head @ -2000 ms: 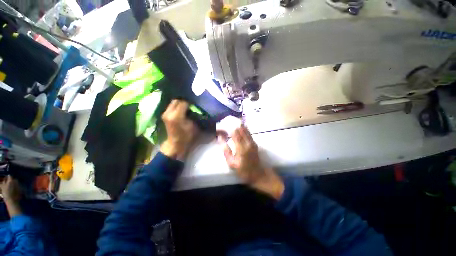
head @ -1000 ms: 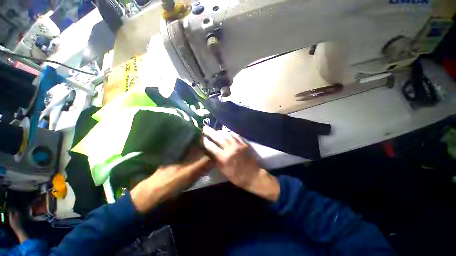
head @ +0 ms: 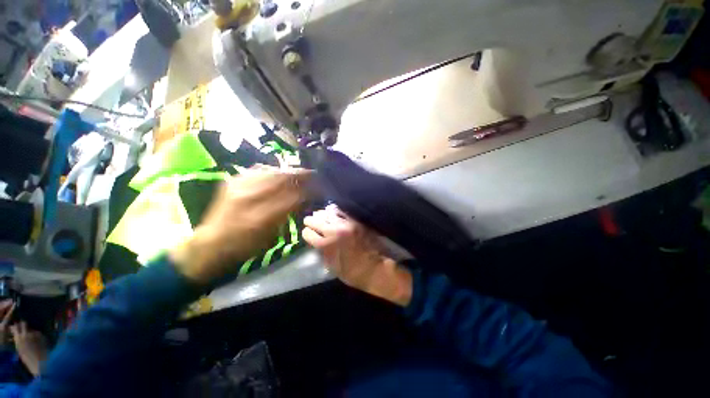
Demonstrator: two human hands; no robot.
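Note:
The garment piece, black with neon green panels (head: pixel 167 210), lies on the table left of the needle area, with short green stripes on its dark part below my left hand. A dark fabric piece (head: pixel 381 198) extends from the presser foot area (head: pixel 315 140) to the right and over the table's front edge. My left hand (head: pixel 253 214), slightly blurred, holds the garment cloth just left of the presser foot. My right hand (head: pixel 339 237) has its bent fingers on the cloth edge just in front of the foot. The needle is not clearly visible.
The sewing machine head (head: pixel 436 35) spans the top. Red-handled snips (head: pixel 489 132) lie on its bed. Black-handled scissors (head: pixel 655 124) are at the right end. Cardboard with yellow tape (head: pixel 181 116) lies behind the garment. Another person's hands (head: pixel 27 342) show at lower left.
The dark piece now lies in front of the foot and extends right; it was not spread there at first. My left hand has moved up beside the foot. Green stripes have come into view. The view has shifted.

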